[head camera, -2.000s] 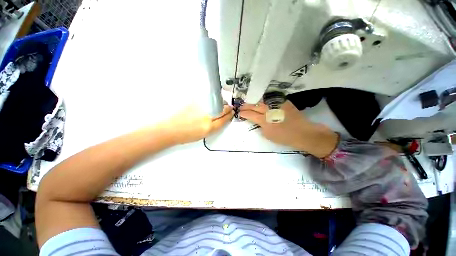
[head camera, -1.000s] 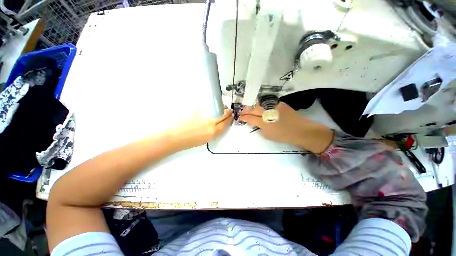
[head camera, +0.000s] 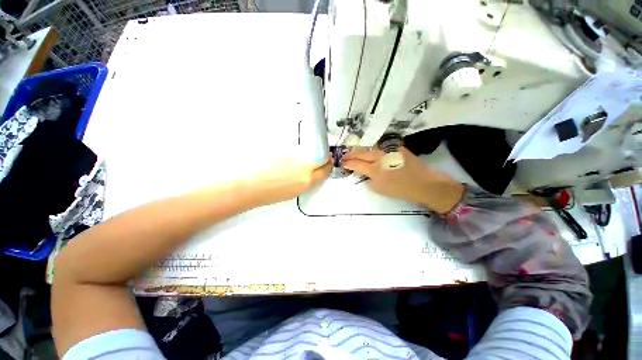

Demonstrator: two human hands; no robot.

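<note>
The presser foot and needle (head camera: 339, 153) sit under the off-white sewing machine head (head camera: 415, 77). My left hand (head camera: 304, 176) has its fingertips just left of the foot. My right hand (head camera: 398, 176) lies just right of it, palm down, with fingertips at the foot. Only a tiny dark bit of material shows between the fingertips, so I cannot tell whether either hand grips it. Black fabric (head camera: 479, 156) lies behind my right hand under the machine arm. The tension assembly (head camera: 391, 151) overlaps the view of my right hand.
A blue basket (head camera: 90, 91) at the left holds black and floral cloth (head camera: 84, 200). A grey-white tube (head camera: 317, 119) stands left of the needle. White paper with dark patches (head camera: 563, 133) hangs at right. A dark-handled tool (head camera: 571, 223) lies at far right. The table's chipped front edge (head camera: 211, 289) is near my body.
The view has shifted slightly, so the machine head sits a little differently in the picture. Both hands stay at the presser foot with nearly the same pose.
</note>
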